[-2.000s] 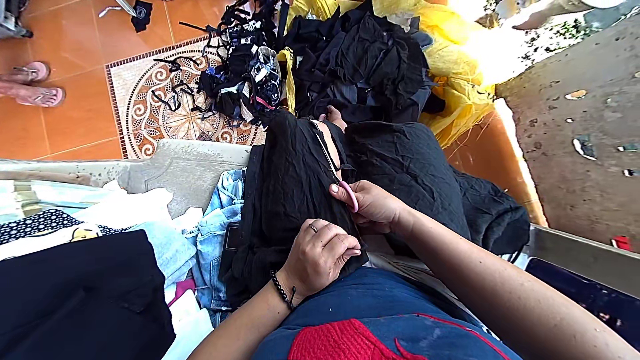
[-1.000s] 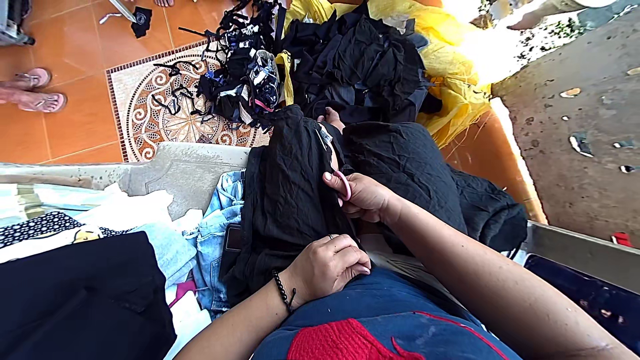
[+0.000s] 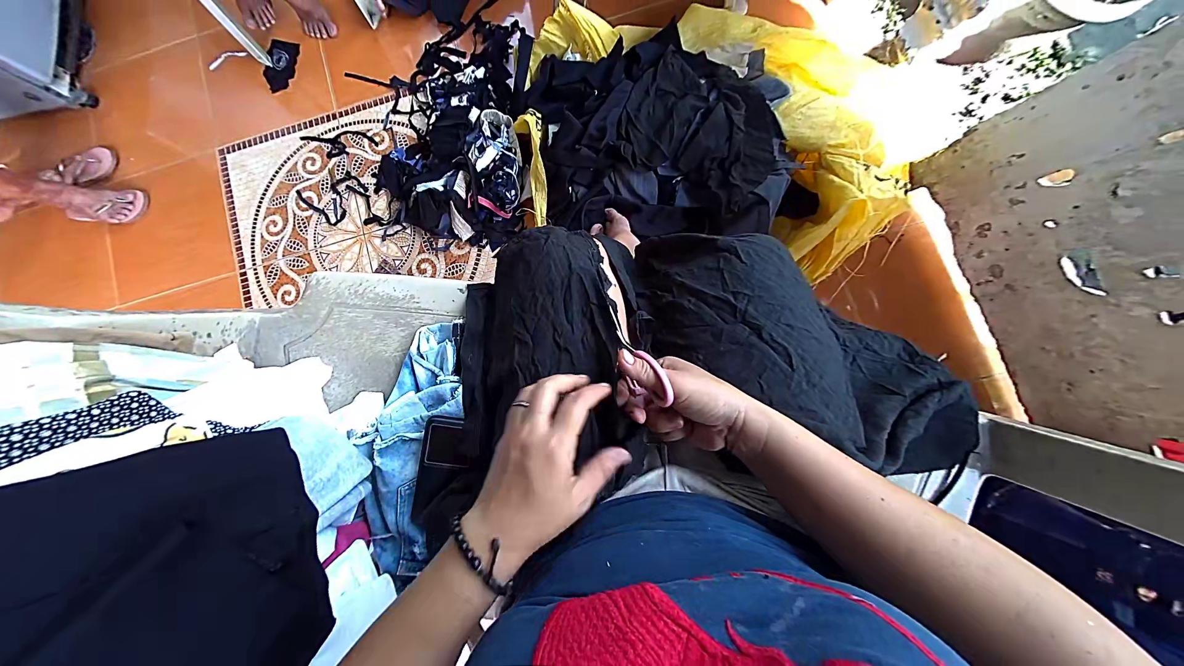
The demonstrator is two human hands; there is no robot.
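Black fabric (image 3: 555, 305) lies over my lap and legs, with a long narrow gap along it where skin shows. My right hand (image 3: 680, 398) grips scissors with pink handles (image 3: 659, 375), thumb at one handle loop, beside the lower end of that gap. The blades are mostly hidden against the dark cloth. Just to the left, my left hand (image 3: 550, 453) is spread over the fabric with its fingers apart, holding nothing that I can see.
Beyond my knees, black cloth (image 3: 666, 129) is heaped on yellow sacking (image 3: 851, 139), beside a pile of dark scraps and strips (image 3: 453, 166). Folded clothes (image 3: 148, 546) and jeans (image 3: 421, 370) lie at left. Another person's sandalled feet (image 3: 102, 199) stand on the tiles. A rough wall (image 3: 1064, 240) rises at right.
My left hand has lifted from the cloth near my waist and its fingers have spread toward the scissors. The right hand with the scissors has shifted slightly toward my body.
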